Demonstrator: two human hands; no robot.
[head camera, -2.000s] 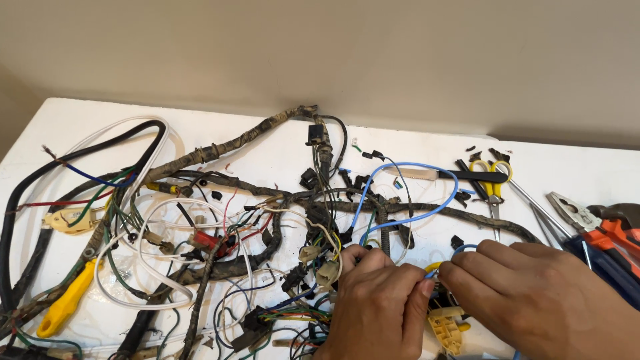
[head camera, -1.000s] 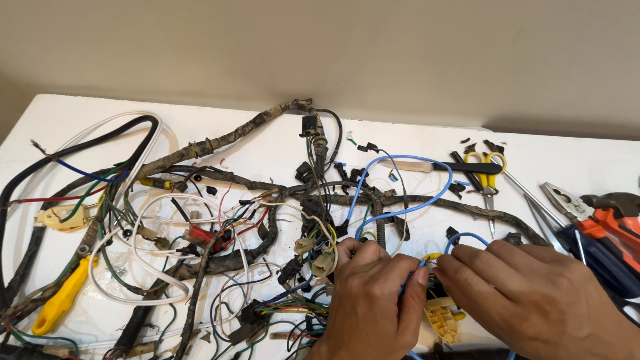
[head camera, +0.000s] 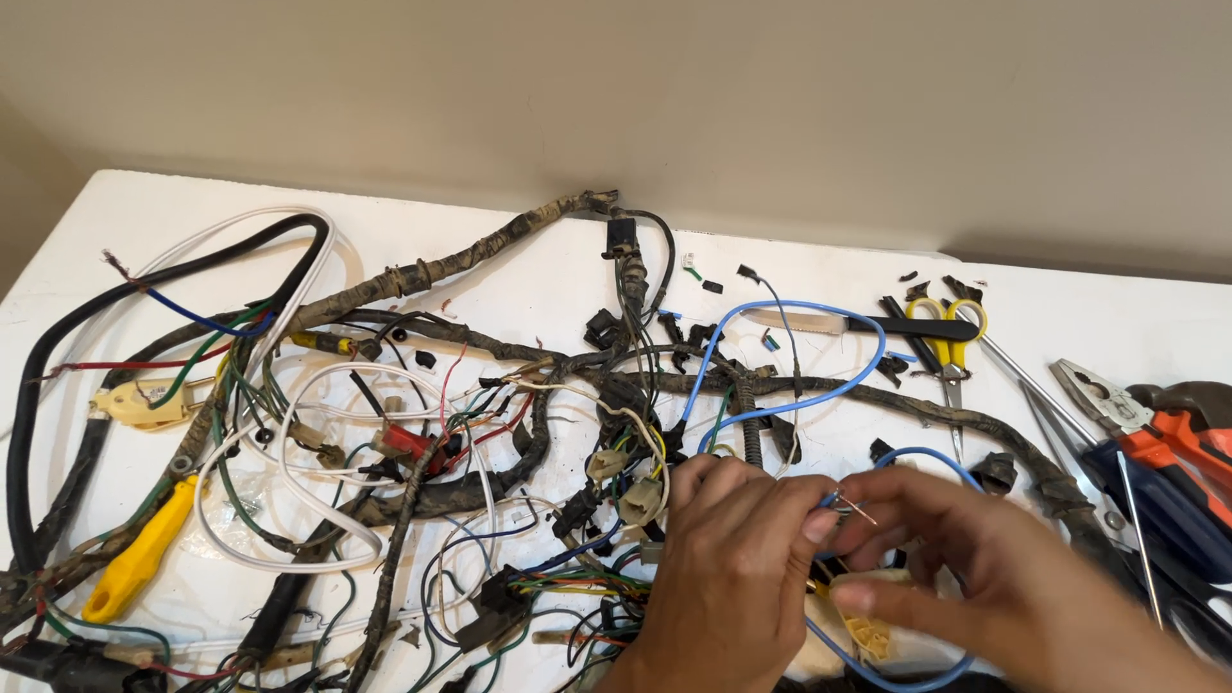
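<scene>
My left hand (head camera: 736, 558) pinches a blue insulated wire (head camera: 818, 616) between thumb and fingers; bare copper strands (head camera: 855, 507) stick out past the fingertips toward the right. My right hand (head camera: 948, 558) is just right of these strands, blurred, with thumb and fingers apart; its index fingertip is close to the strands, and whether it touches them is unclear. Below the hands lies a yellow plastic part (head camera: 868, 635), partly covered. Blue wire loops (head camera: 866, 371) rise behind the hands, over a dirty taped wiring harness (head camera: 462, 332). White connectors (head camera: 640, 502) sit left of my left hand.
Yellow-handled scissors (head camera: 951, 371), a black-handled knife (head camera: 905, 327), combination pliers (head camera: 1116, 399) and a screwdriver (head camera: 1044, 390) lie at the right. A yellow-handled tool (head camera: 144, 553), a cream plug (head camera: 144, 402) and coiled white cable (head camera: 289, 520) lie at the left. A wall stands behind the white table (head camera: 481, 217).
My right hand has opened and drawn away from the left fingertips, where both hands were close together before. Bare copper strands now show between them.
</scene>
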